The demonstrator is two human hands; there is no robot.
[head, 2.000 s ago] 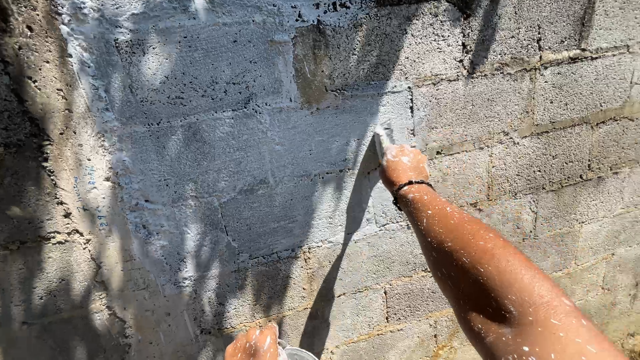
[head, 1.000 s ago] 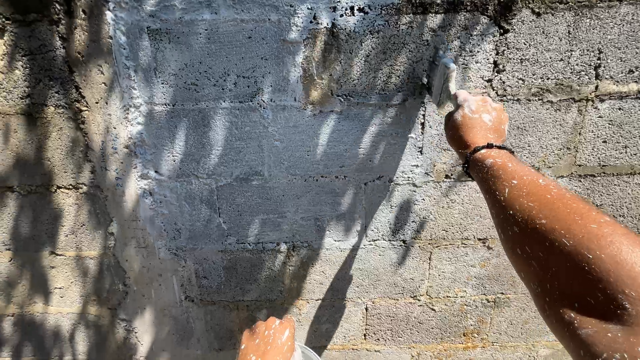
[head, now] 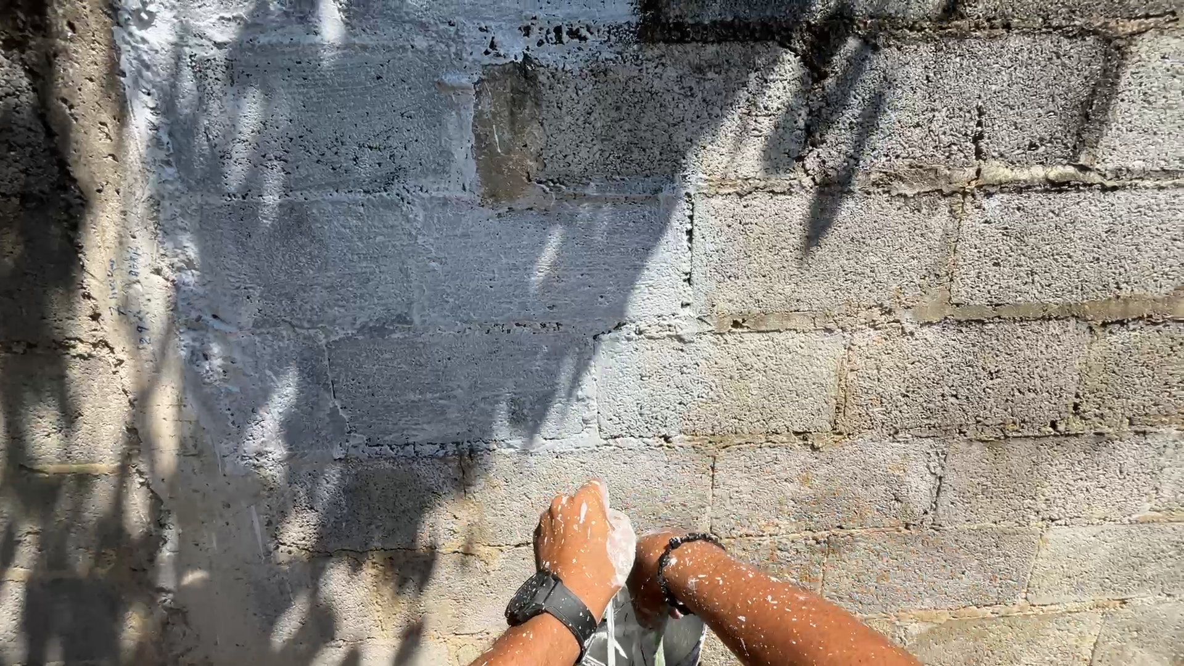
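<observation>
My left hand (head: 581, 546), with a black watch on its wrist and white paint spots, is closed at the bottom centre around the rim of a paint container (head: 618, 634), of which only a part shows. Close beside it on the right is my right hand (head: 652, 573), with a black braided bracelet, lowered at the container and partly behind the left hand. Its fingers and the brush are hidden. Ahead stands a concrete block wall (head: 786, 250). White paint (head: 518, 268) coats its upper left and middle blocks, which lie mostly in shade.
A rough concrete column (head: 92, 185) runs up the left side, with paint along its edge. Bare grey blocks (head: 1017, 388) with mortar joints extend right and below. Shadows fall across the wall.
My right hand has come down from the upper wall, where it held a brush against the blocks, to beside my left hand. More of my left hand and its watch now show.
</observation>
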